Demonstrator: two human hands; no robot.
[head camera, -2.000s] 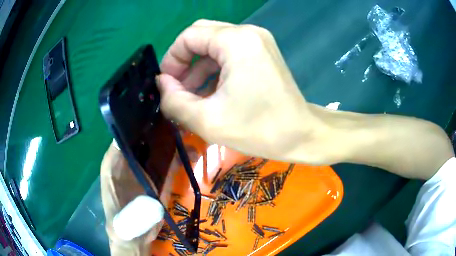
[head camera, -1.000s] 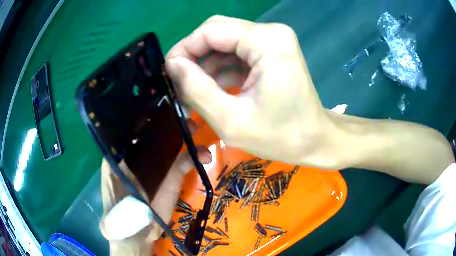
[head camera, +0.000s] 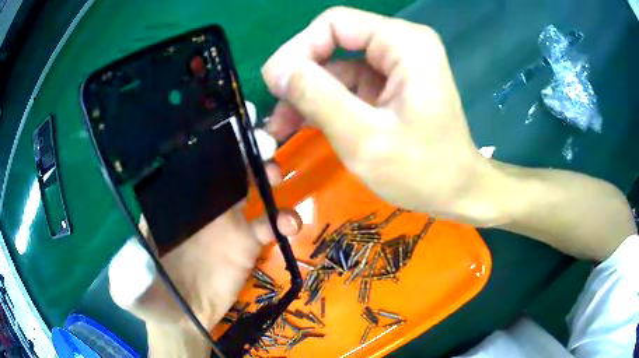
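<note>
A black phone middle frame (head camera: 157, 150) is held tilted over the belt and the orange parts tray (head camera: 455, 269). My left hand (head camera: 203, 273) grips it from behind and below, with white finger cots on the thumb and fingertips. My right hand (head camera: 385, 119) is just right of the frame's upper side edge, apart from it, thumb and forefinger together. Whether a side key is between those fingertips cannot be seen. Loose side keys (head camera: 350, 252), dark and coppery, lie heaped and scattered in the tray, partly behind the frame.
Another mid-frame (head camera: 52, 178) lies on the green belt at the left. A crumpled clear plastic bag (head camera: 571, 84) lies on the dark-green mat at the upper right. A small white scrap (head camera: 487, 152) is by my right wrist. A blue bin rim (head camera: 98, 339) shows at lower left.
The held frame has turned to face the camera more. My right hand has moved up and right, off the frame's edge. The waiting frame has shifted left and down in view.
</note>
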